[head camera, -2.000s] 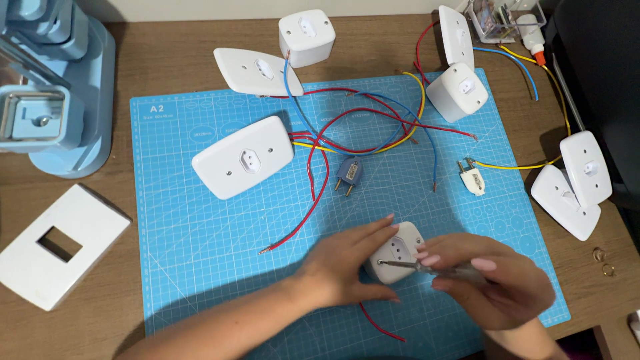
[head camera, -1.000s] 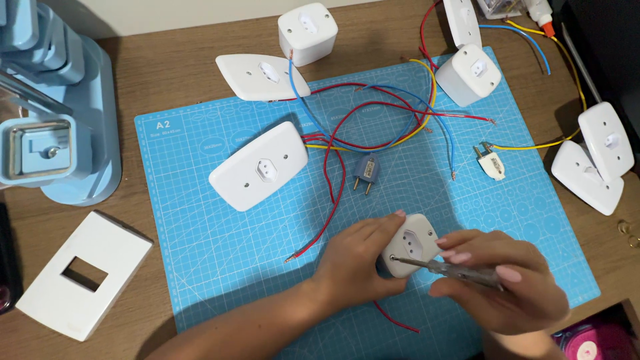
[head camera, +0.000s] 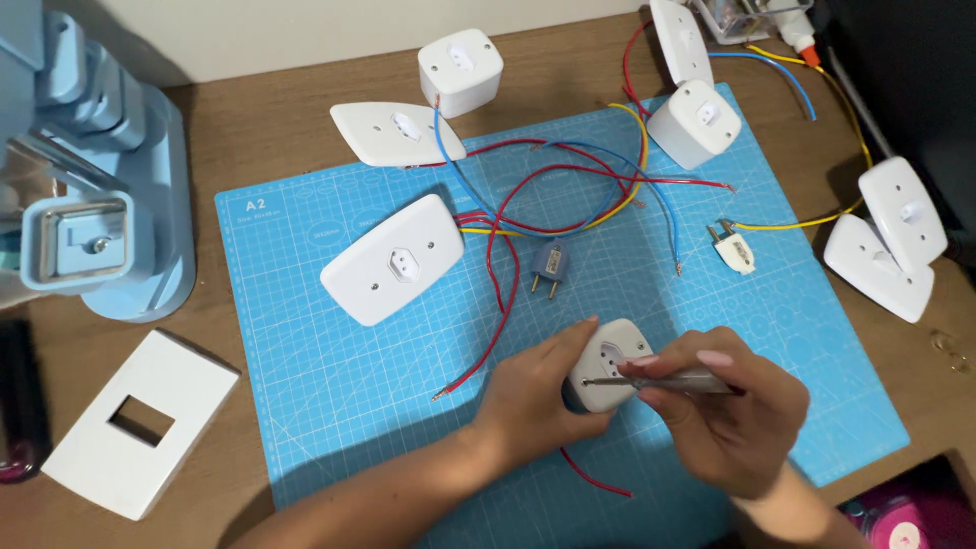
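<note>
My left hand (head camera: 537, 389) grips a white surface-mount socket box (head camera: 621, 335) from its left side, above the blue cutting mat (head camera: 305, 427). A screwdriver (head camera: 679, 381) with a clear handle is held in my right hand (head camera: 732, 404); its tip meets the screw at the lower left of the socket's face. A second screw shows at the upper right of that face. A red wire (head camera: 595, 480) lies below my left hand; where its upper end goes is hidden. Nearby on the mat are a grey-blue plug (head camera: 550, 267) and a white socket plate (head camera: 358, 267) with wires behind it.
Red, blue and yellow wires (head camera: 526, 183) tangle across the mat. Further socket boxes (head camera: 465, 84) and plates (head camera: 903, 221) stand behind and right. A white plug (head camera: 736, 252) lies right, a white cover plate (head camera: 145, 419) left, beside a light-blue appliance (head camera: 145, 191).
The view has shifted slightly. Both hands keep their hold on the socket box and the screwdriver, and the tip stays at the same lower-left screw.
</note>
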